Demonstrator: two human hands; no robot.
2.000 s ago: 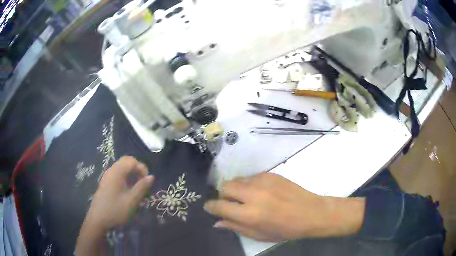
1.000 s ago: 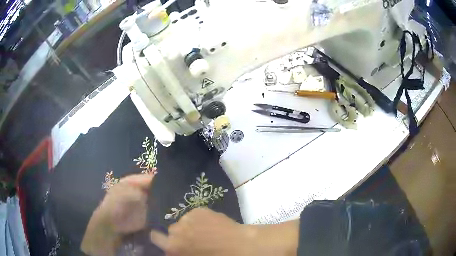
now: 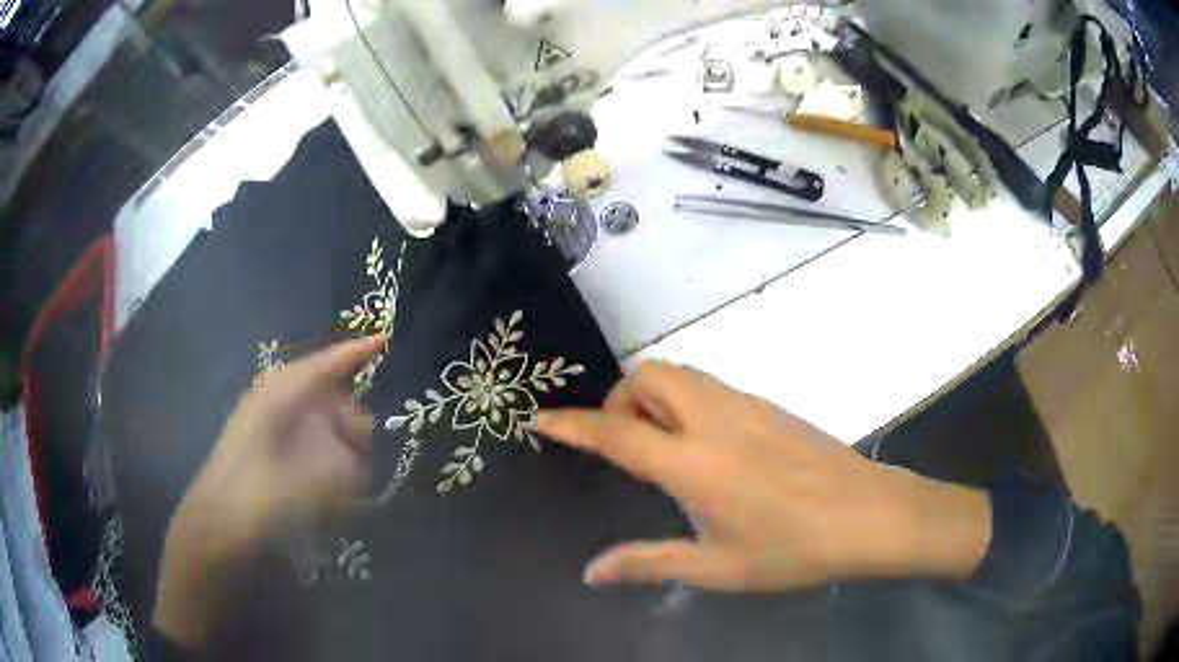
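Observation:
A black embroidered fabric panel (image 3: 504, 517) with pale gold flower sprays lies on the machine table and runs back under the needle area of the sewing machine (image 3: 427, 117). My left hand (image 3: 278, 453) is blurred and rests over the panel left of the large flower, index finger stretched toward a smaller spray. My right hand (image 3: 763, 485) lies on the panel's right side, fingers apart, its index fingertip at the large flower's edge. I see no tool in either hand.
Black thread snips (image 3: 750, 168), tweezers (image 3: 789, 215) and an orange-handled small tool (image 3: 843, 129) lie right of the needle. A crumpled grey-green cloth bundle (image 3: 934, 162) and black ties (image 3: 1083, 149) are farther right. A red-rimmed tray (image 3: 49, 310) stands left, a cardboard box (image 3: 1099, 375) right.
The view has tilted down, so the machine sits higher in the picture. My right hand has moved from the panel's lower middle to its right side and opened. The large flower is now uncovered.

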